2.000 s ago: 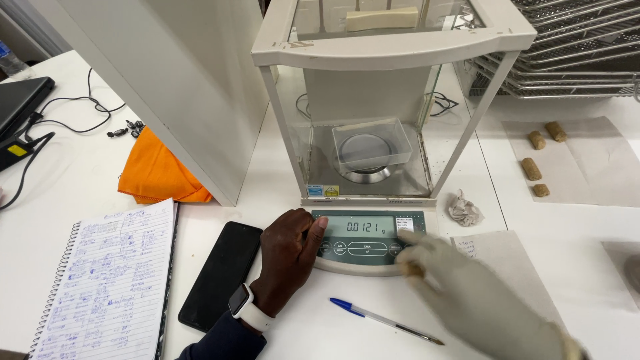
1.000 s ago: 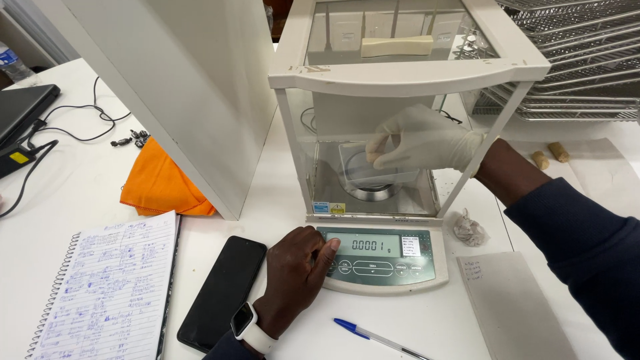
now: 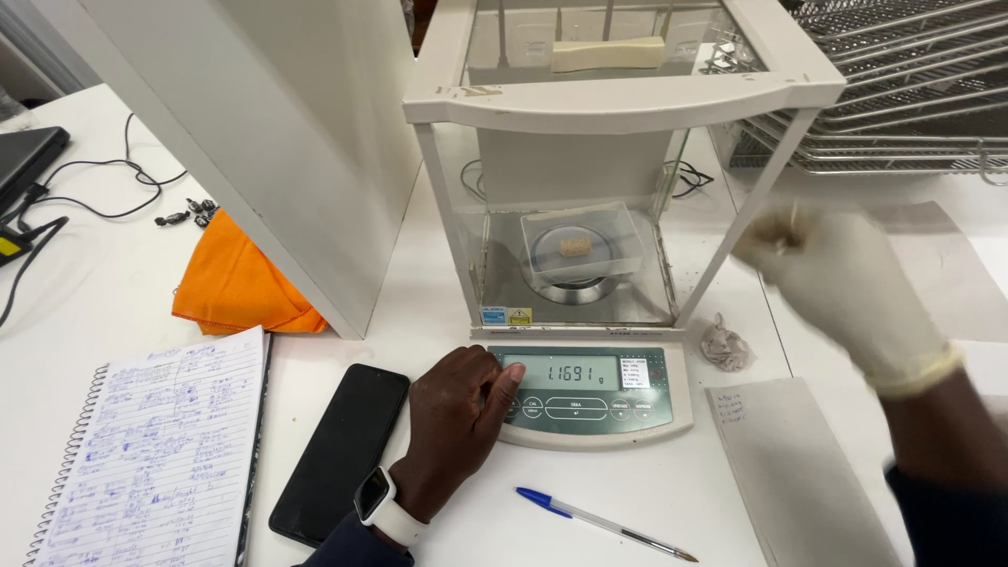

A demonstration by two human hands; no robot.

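A brown cylindrical pellet [image 3: 576, 247] lies in a clear plastic tray [image 3: 626, 240] on the round pan of an analytical balance [image 3: 622, 109]. The balance's display [image 3: 572, 373] reads 1.1691 g. My left hand [image 3: 457, 417], bare with a white smartwatch [image 3: 387, 504] at the wrist, rests curled against the display's left edge; nothing shows in it. My right hand [image 3: 843, 283], in a pale glove, is blurred to the right of the glass chamber; its fingers are bent, and whether they hold anything is unclear. A blue-capped pen [image 3: 602, 524] lies in front of the balance.
A spiral notebook [image 3: 157, 465] with handwriting and a black phone [image 3: 342, 453] lie at left, below an orange cloth [image 3: 236, 276] and a white panel [image 3: 299, 157]. At right are crumpled paper [image 3: 724, 345], a marked paper sheet [image 3: 795, 465] and wire racks [image 3: 890, 110].
My right hand has come out of the balance chamber to the right. The pellet now shows in the tray, and the display went from 0.0001 to 1.1691. My left hand stays at the display.
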